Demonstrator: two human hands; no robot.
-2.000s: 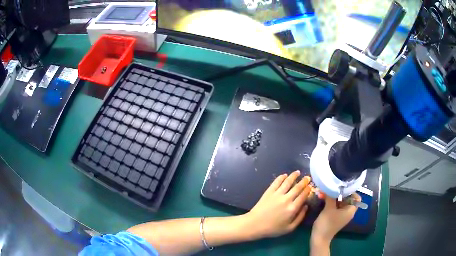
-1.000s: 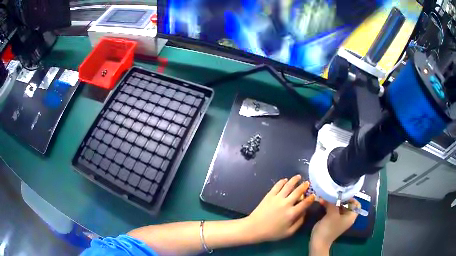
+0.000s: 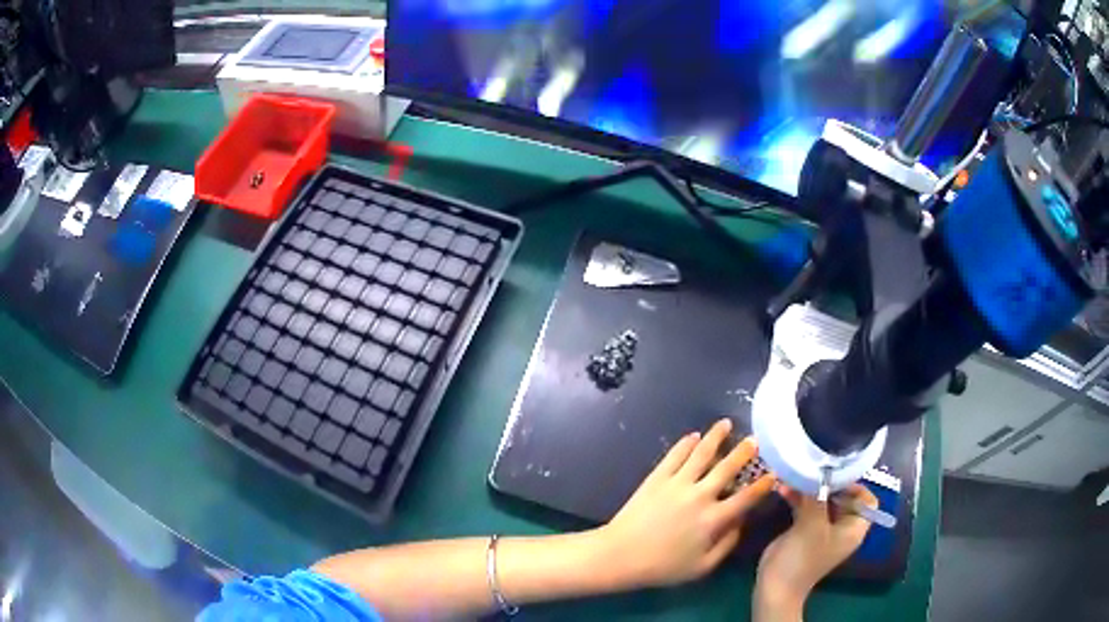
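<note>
My left hand (image 3: 681,516) lies on the near part of the black base plate (image 3: 559,413), its fingertips beside small dark and silvery parts (image 3: 750,471) at the left edge of the white ring light (image 3: 778,425). Whether its fingers pinch a part is too small to tell. My right hand (image 3: 812,535) is under the ring light, closed around a thin silvery tool (image 3: 873,515) whose end sticks out to the right. The tool's tip is hidden. The video microscope (image 3: 882,365) stands tilted above both hands. A loose pile of dark components (image 3: 613,360) lies mid-plate.
A black pocket tray (image 3: 341,328) is left of the plate, with a red bin (image 3: 264,156) behind it. A silvery wedge (image 3: 630,266) lies at the plate's far edge. The monitor (image 3: 584,73) shows blurred blue. A blue pad (image 3: 878,547) is beside my right hand.
The monitor picture has changed from yellow and white with a blue shape to mostly blurred blue. My left fingers have shifted slightly, and more small parts show beside them. My right hand has barely moved.
</note>
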